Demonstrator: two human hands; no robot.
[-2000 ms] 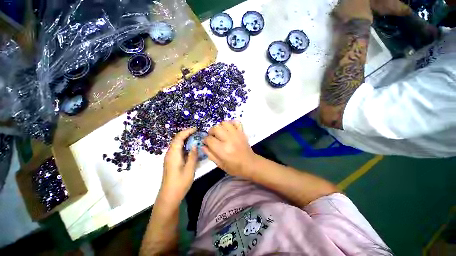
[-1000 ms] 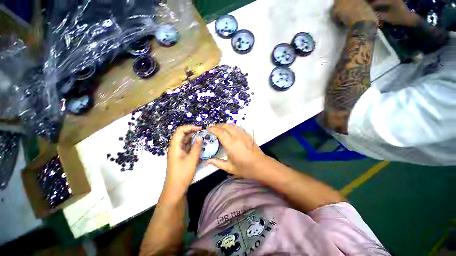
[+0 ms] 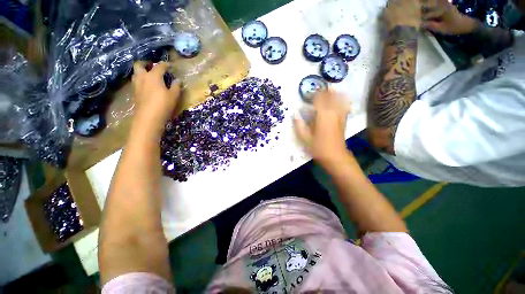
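My left hand (image 3: pixel 154 86) is over the cardboard, its fingers closed around a dark, cup-like round housing (image 3: pixel 167 79) that is mostly hidden. My right hand (image 3: pixel 327 123) is blurred over the white board, fingers apart and seemingly empty, close to the nearest face-up housing (image 3: pixel 311 86). Several pale blue-faced housings with dark holes and black rims lie beyond it, some touching, among them one housing (image 3: pixel 334 68) and another housing (image 3: pixel 273 50). The loose heap of small glossy purple inserts (image 3: pixel 224 126) lies on the board between my arms.
A crinkled clear plastic bag (image 3: pixel 109 43) covers housings on the cardboard sheet (image 3: pixel 221 63). A small open cardboard box (image 3: pixel 87 201) of inserts stands at the left end. A second worker's tattooed forearm (image 3: pixel 396 86) rests over the board at the right, near a glittering dark pile.
My hands have parted from the housing they held in front of me. My left has reached up-left to the cardboard, my right up-right. One more housing lies in the group on the board.
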